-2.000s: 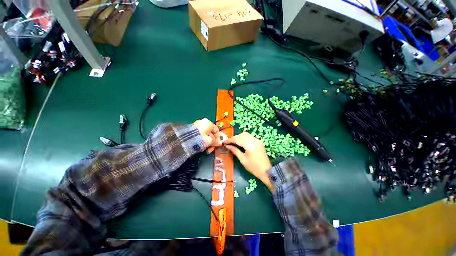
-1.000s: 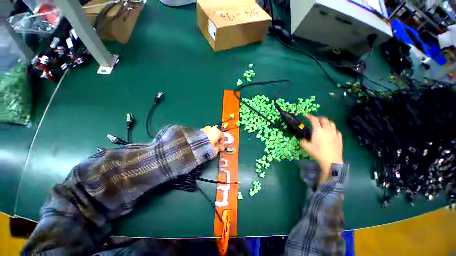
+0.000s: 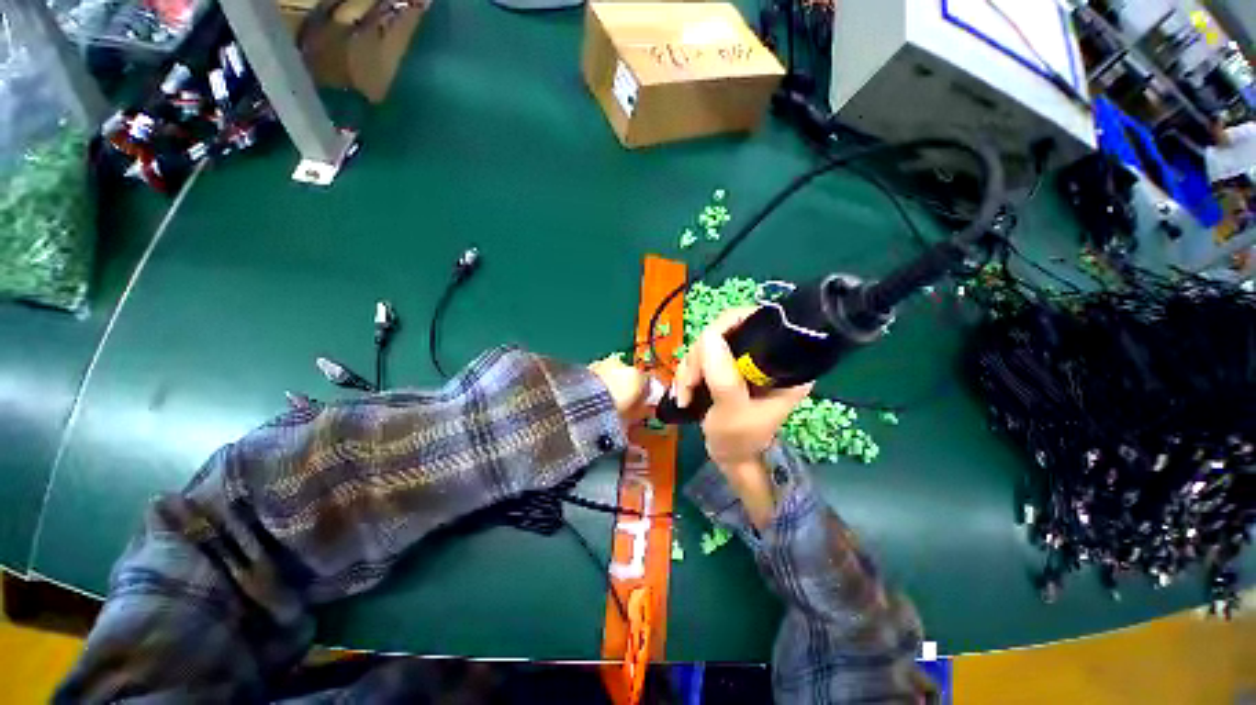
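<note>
My right hand (image 3: 734, 391) is closed around the black electric screwdriver (image 3: 785, 342), its front end pointing down-left at the orange work strip (image 3: 658, 482) and its cord end up to the right. My left hand (image 3: 624, 387) is on the strip at the screwdriver's front end; its fingertips are partly hidden and what they hold is too small to make out. Loose green terminal blocks (image 3: 832, 430) lie right of the strip, partly under the screwdriver and hand. Black cable leads (image 3: 535, 512) lie beside my left sleeve and cross the strip.
Cable end plugs (image 3: 384, 325) lie at left. A large lead pile (image 3: 1129, 413) is at right. A cardboard box (image 3: 682, 72), a pale equipment case (image 3: 950, 83) and a shelf post (image 3: 283, 90) stand at the back. A bag of terminal blocks (image 3: 44, 221) is far left.
My right hand left the strip, took hold of the screwdriver lying on the green blocks and brought it to my left hand at the strip. My left hand stayed there. The view shifted slightly.
</note>
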